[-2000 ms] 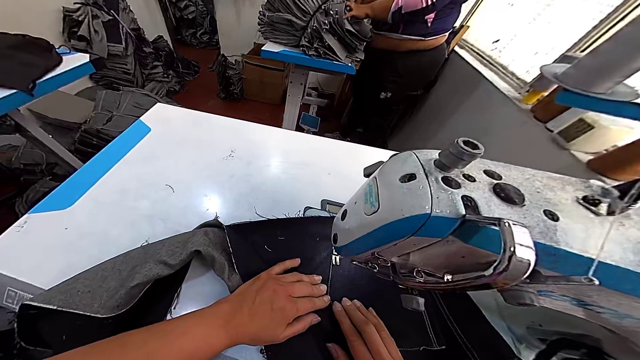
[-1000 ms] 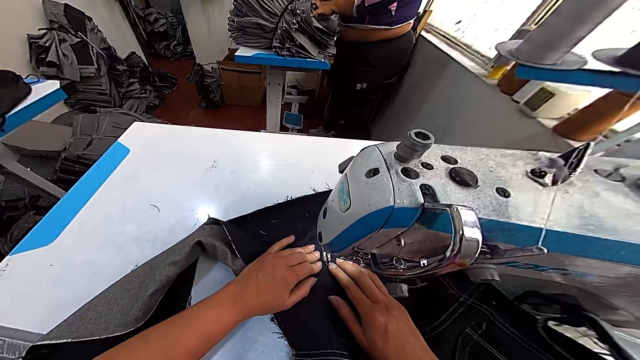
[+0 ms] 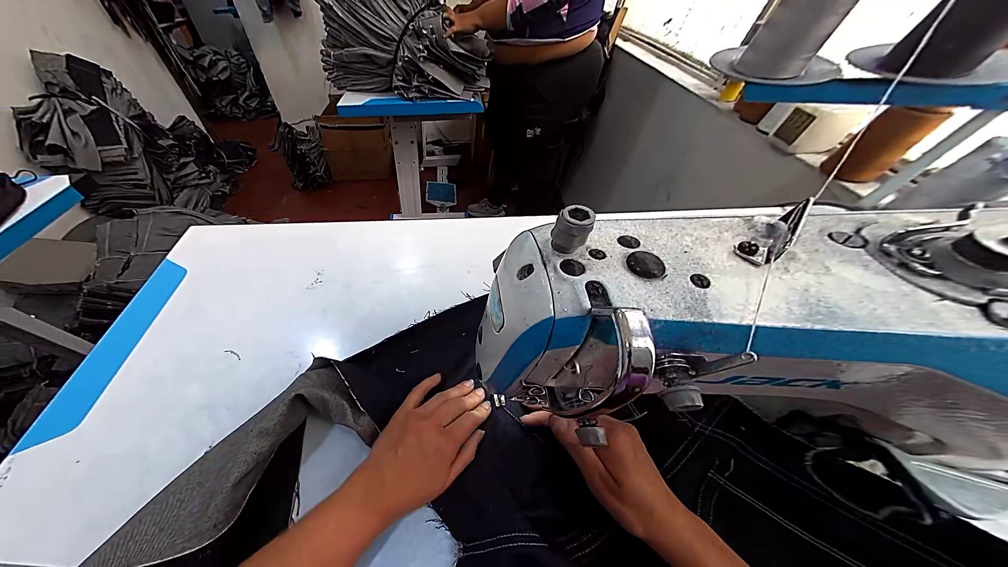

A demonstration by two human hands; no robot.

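Dark denim fabric (image 3: 492,480) with light stitching lies under the head of a Jack sewing machine (image 3: 543,315). My left hand (image 3: 429,437) rests flat on the denim, fingers spread, its fingertips just left of the needle area. To the right of the needle, my right hand (image 3: 610,461) is on the cloth with its index finger reaching toward the presser foot, partly behind a metal knob; whether it pinches the cloth cannot be told. A folded part with a grey underside (image 3: 228,465) trails to the lower left. The needle itself is hidden.
The white sewing table (image 3: 260,315) has a blue edge at left. Thread cones (image 3: 795,39) stand on a blue rack at upper right. Behind, a person (image 3: 543,102) handles stacked grey garments (image 3: 370,47). More garments are piled (image 3: 118,150) at far left.
My right hand has moved right, away from my left hand, to the machine's right side. More stitched denim shows at right than two seconds ago. The view has shifted.
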